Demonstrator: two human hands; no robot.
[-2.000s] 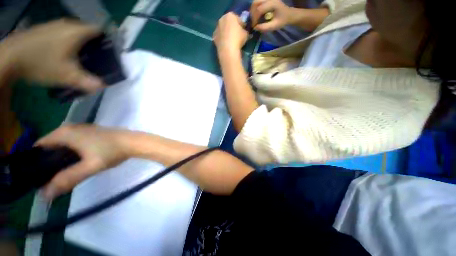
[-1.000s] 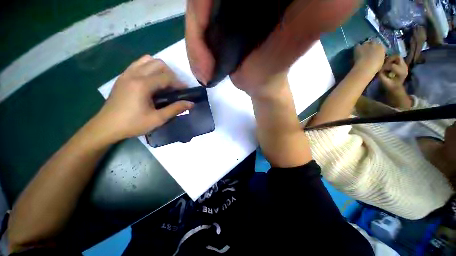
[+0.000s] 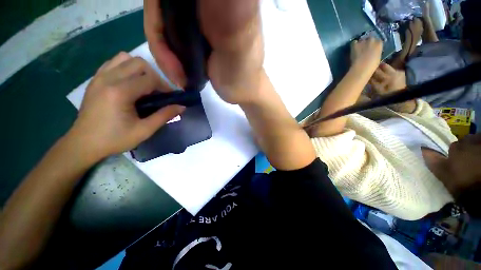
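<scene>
A black electronic unit (image 3: 176, 132) lies flat on the white sheet (image 3: 285, 47), with a thick rounded ridge on its far edge and a small tab on its near edge. A small white label shows on its face. My left hand (image 3: 118, 97) holds the unit by the ridge at its left end. My right hand (image 3: 227, 52) grips a black electric screwdriver (image 3: 184, 39), large and blurred near the camera. Its lower end is at the right end of the ridge; the bit is not visible.
A black cord (image 3: 401, 95) runs across the right side, past a seated person in a cream knit sleeve (image 3: 369, 158). That person's hands are at the green bench (image 3: 47, 116). Another person's hands show at the upper right. Dark specks lie on the bench at the lower left.
The unit now lies on the sheet under my left hand, and the screwdriver has come over it. Since one second ago the screwdriver has lowered to the ridge and the view has shifted slightly.
</scene>
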